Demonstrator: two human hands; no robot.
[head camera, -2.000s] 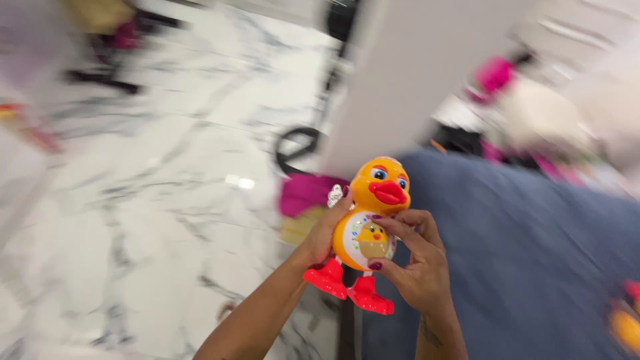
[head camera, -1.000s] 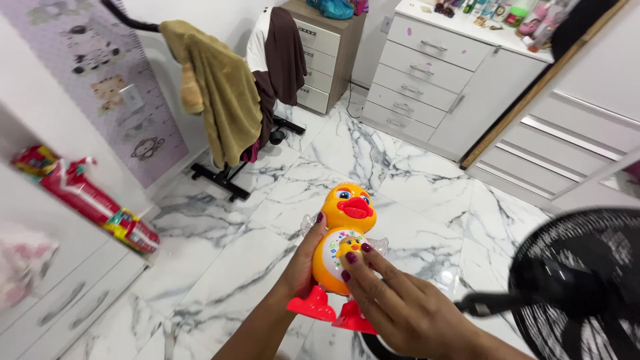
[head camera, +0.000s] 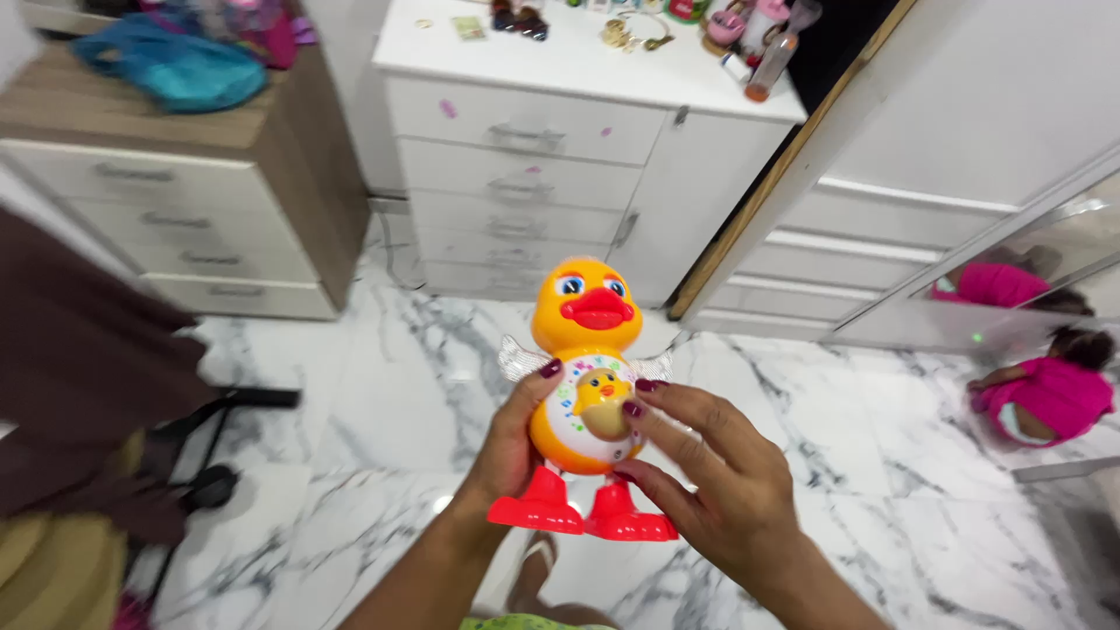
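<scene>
A yellow plastic toy duck (head camera: 584, 429) with a red beak, red feet and silvery wings is held upright at the middle of the view. My left hand (head camera: 507, 446) grips its body from the left, thumb on the front edge of the round white belly. At the belly's right side, my right hand (head camera: 722, 464) has its fingertips on or close to the chick figure (head camera: 604, 398), with the thumb low near the duck's base. Whether those fingertips press on it cannot be told. The toy's back and most of my left fingers are hidden.
Beyond the toy stands a white dresser (head camera: 525, 136) with cosmetics and sunglasses on top. A wood-sided drawer unit (head camera: 306, 175) is at the left, near a rack with hanging clothes (head camera: 70, 367). A child in pink (head camera: 1046, 389) is low at the right, beside a mirrored wardrobe door (head camera: 1050, 254).
The view has swung from a blue-covered surface to the floor, then toward the dresser. My left hand keeps its hold on the duck, while my right fingers have shifted and spread at its belly.
</scene>
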